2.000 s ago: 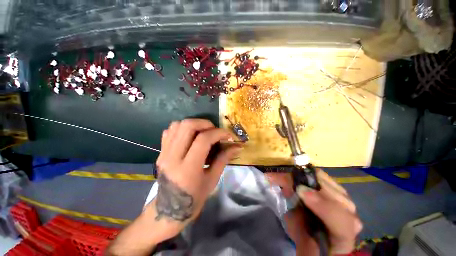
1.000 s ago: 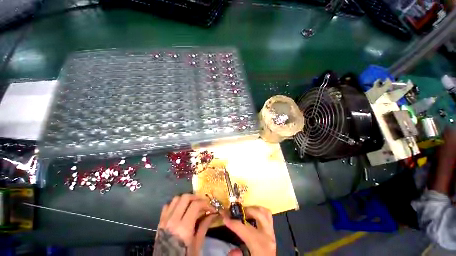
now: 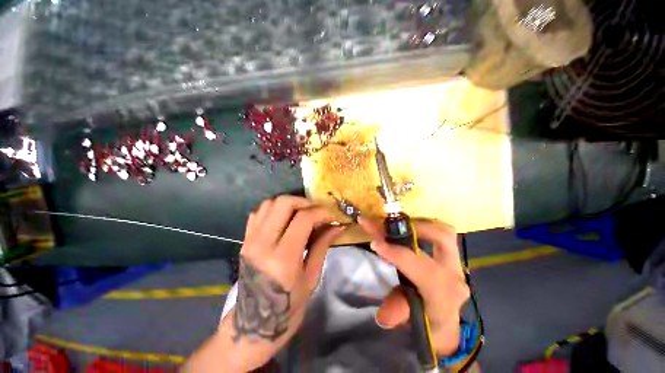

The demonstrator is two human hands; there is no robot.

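Note:
A small dark circuit board [image 3: 348,209] with a pale centre lies at the left front of the wooden work board [image 3: 467,175]. My left hand [image 3: 292,233] holds it at the fingertips; solder wire [image 3: 146,223] runs from the far left to this hand. My right hand [image 3: 423,269] holds the soldering iron [image 3: 387,182], its tip pointing away over the board, clear of the module. My right index fingertip is close to the module; whether it touches is unclear. A dark curved piece [image 3: 403,189] lies just right of the iron's barrel.
Red-wired dark components [image 3: 281,138] lie at the board's left edge, white-faced ones [image 3: 138,156] further left. A clear blister tray [image 3: 240,55] stands behind. A cardboard cup [image 3: 532,36] and black fan [image 3: 620,73] are at back right. Loose thin wires [image 3: 467,125] lie on the board.
The view tilted up to the tray and fan, then came back down. My right hand, with the iron, has moved left towards the module and my left hand since the earliest frame.

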